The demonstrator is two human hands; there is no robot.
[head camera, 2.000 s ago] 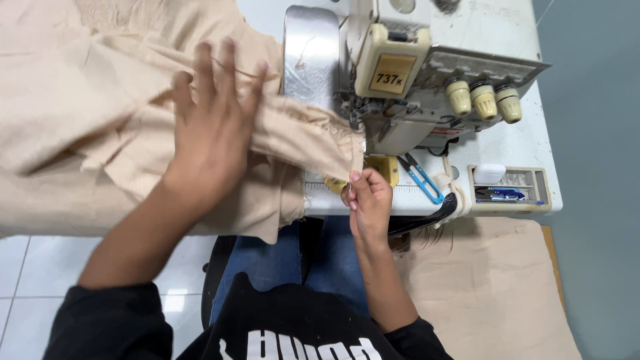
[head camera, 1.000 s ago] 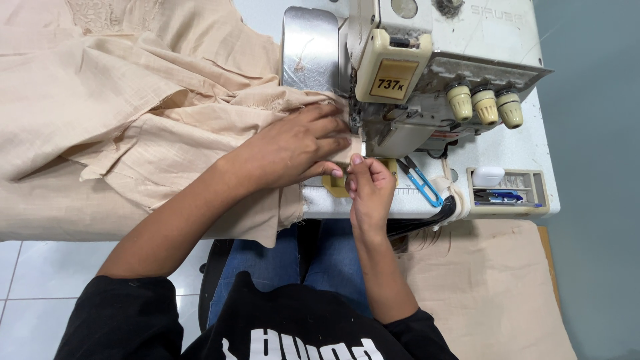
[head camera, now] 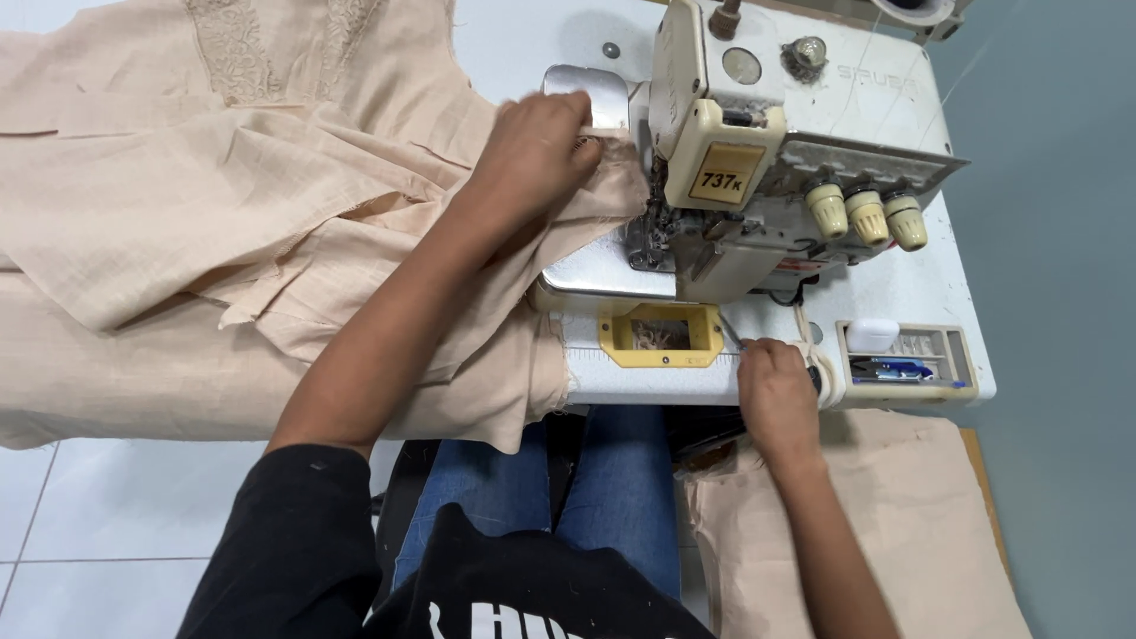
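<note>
A beige fabric garment point(head camera: 293, 204) lies bunched over the left of the table and onto the machine's metal plate. My left hand point(head camera: 541, 151) grips its edge, just left of the needle area of an overlock sewing machine point(head camera: 799, 98). My right hand point(head camera: 779, 390) is at the front edge of the table, closed around thread snippers point(head camera: 733, 332), of which only a metal blade tip shows; the rest is hidden in the fingers. A yellow-framed opening point(head camera: 664, 358) with thread scraps inside lies between the two hands.
A tray point(head camera: 967, 359) with pens and a white case point(head camera: 871, 335) is set in the table's right end. Cream tension knobs point(head camera: 865, 216) stick out from the machine. More beige fabric point(head camera: 870, 532) lies below at the right. Cords are wound beside my right hand.
My left hand has moved up, away from the table's front edge, lifting the fabric edge off the needle area. My right hand has let go of the fabric, moved right and taken the blue snippers.
</note>
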